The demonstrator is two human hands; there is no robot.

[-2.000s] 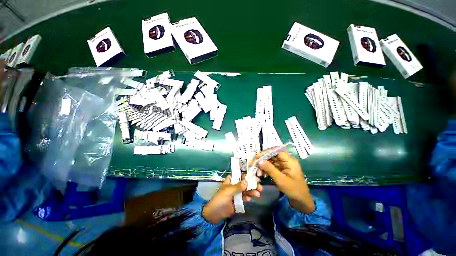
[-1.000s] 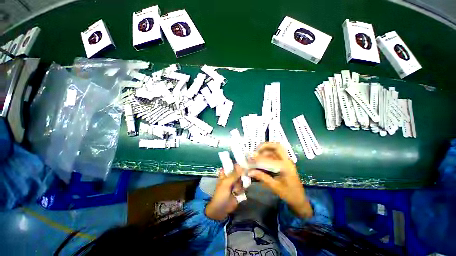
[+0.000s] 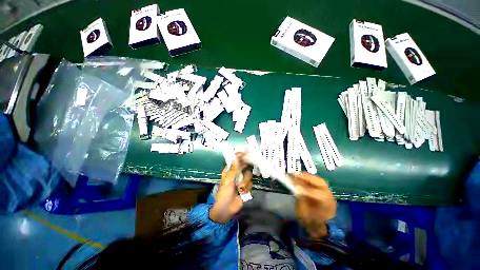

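Observation:
My left hand [image 3: 229, 189] is at the bench's front edge, closed around white strips whose ends stick out above and below the fingers. My right hand [image 3: 316, 203], blurred, grips the lower end of a long white strip [image 3: 272, 172] that slants up left to my left hand. Whether the strips touch there is too blurred to tell. Long white strips with dark dots [image 3: 273, 142] lie fanned just beyond the hands, with a few apart at the right [image 3: 327, 146]. A pile of short white strips [image 3: 179, 105] lies left, a heap of long ones [image 3: 392, 113] right.
Clear plastic bags [image 3: 87, 124] lie left of the short-strip pile on the green bench [image 3: 379, 174]. White boxes with dark band pictures [image 3: 302, 41] stand along the far green strip. A grey flat item [image 3: 21, 89] and neighbours' blue sleeves [image 3: 31, 176] are at the sides.
My hands have moved apart, the right one rightward and down with the long strip stretched between them. The boxes on the far strip have shifted left in view.

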